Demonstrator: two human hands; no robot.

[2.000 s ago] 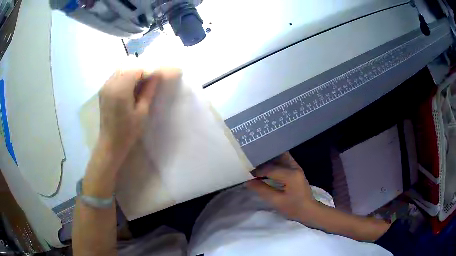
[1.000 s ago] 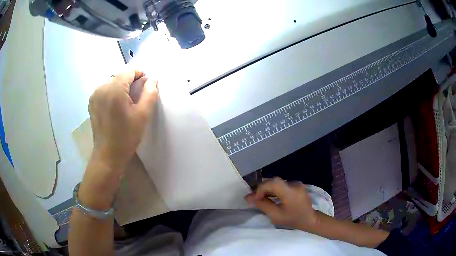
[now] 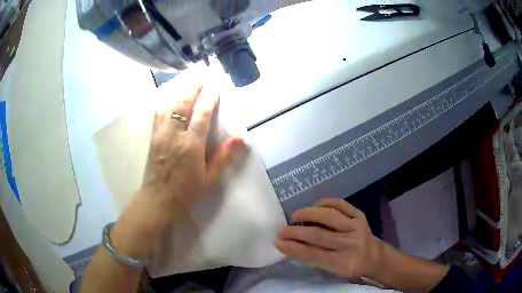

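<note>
A cream and whiter fabric panel (image 3: 246, 212) lies on the table below the machine head, its lower part hanging over the front edge towards the lap. My left hand (image 3: 183, 149) lies flat on the panel, fingers spread and pointing up at the needle area, not gripping. My right hand (image 3: 335, 240) holds the panel's lower right edge at the table front, thumb and fingers closed on it. The machine head (image 3: 143, 28) is at the top, with a grey-blue cylinder (image 3: 239, 63) beside the needle area. Glare hides the panel's top end there.
Stacked cream cut pieces (image 3: 43, 126) lie at the left, beside a blue strip (image 3: 9, 160). Black thread snips (image 3: 390, 11) lie at the upper right. A grey ruler strip (image 3: 366, 149) runs along the front edge. A red and white container (image 3: 498, 194) stands at the far right.
My left hand has gone from pinching the fabric to lying flat on it, further right. My right hand stays at the lower corner. More of the machine head and the snips now show.
</note>
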